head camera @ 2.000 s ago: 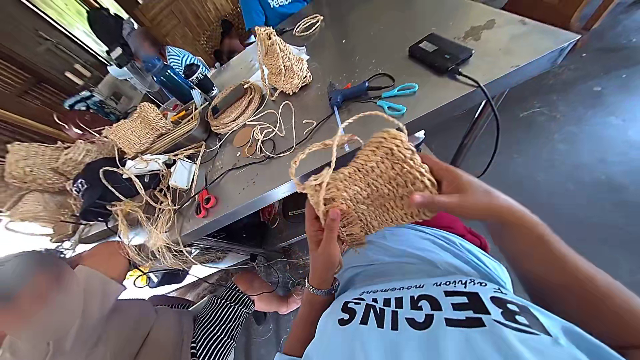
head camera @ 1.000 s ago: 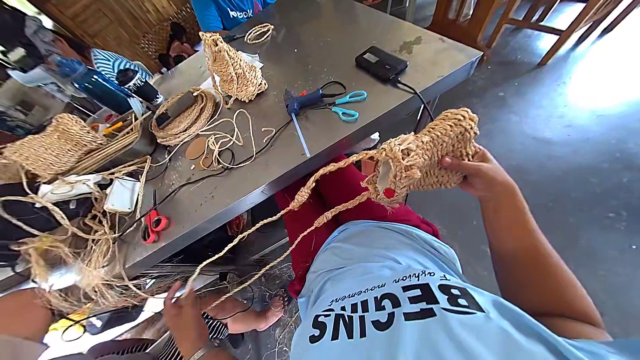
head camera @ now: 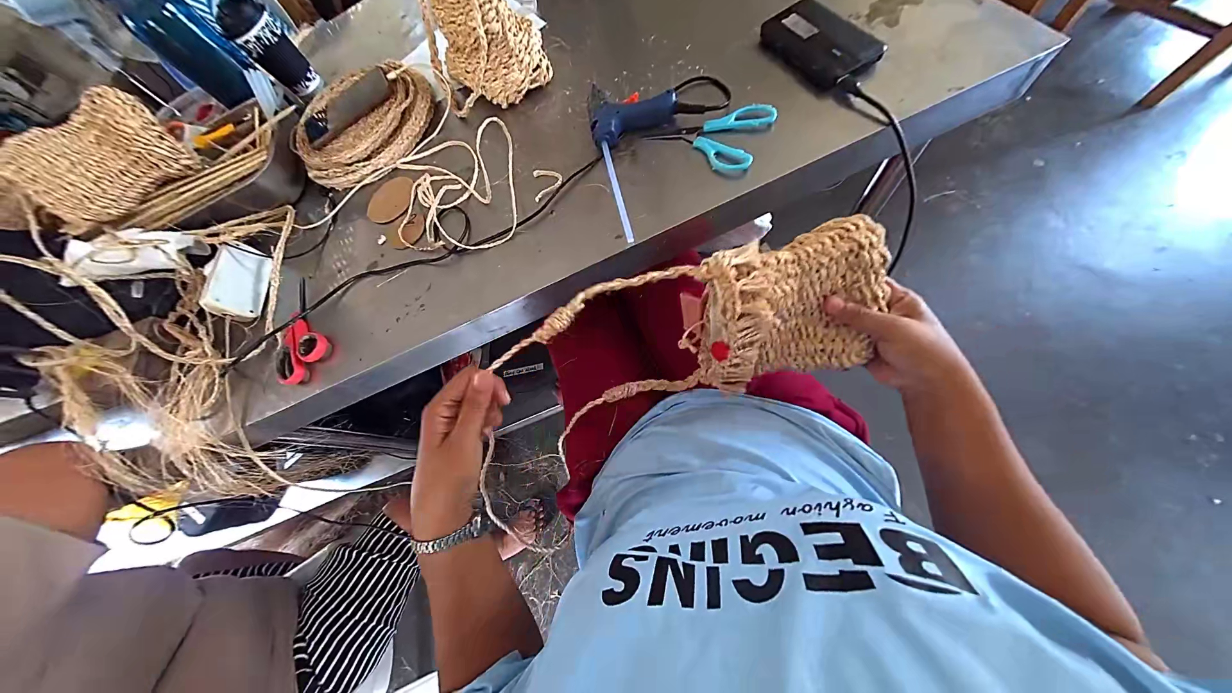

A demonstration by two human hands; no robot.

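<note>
A small woven natural-fiber bag (head camera: 818,289) with a fringed edge and a red dot lies sideways over my lap. My right hand (head camera: 900,332) grips its far right end, thumb on the weave. My left hand (head camera: 469,409) pinches a twisted fiber cord (head camera: 602,289) that runs from the bag's fringed end and has a wrapped knot. A second cord (head camera: 630,390) from the same end hangs in a loop below it. On the metal table beyond lie a blue hot glue gun (head camera: 635,117) with a glue stick, and turquoise-handled scissors (head camera: 727,140).
The metal table (head camera: 539,231) holds a coil of braided rope (head camera: 371,125), more woven pieces (head camera: 96,159), red-handled scissors (head camera: 303,346), loose fiber (head camera: 183,414), a black device (head camera: 821,43) and power cables. Another person in striped clothing (head camera: 356,597) sits close at the left.
Two seconds ago both hands held the bag. My left hand has since moved off it to the cords and come nearer the bag than one second ago. The view has shifted closer.
</note>
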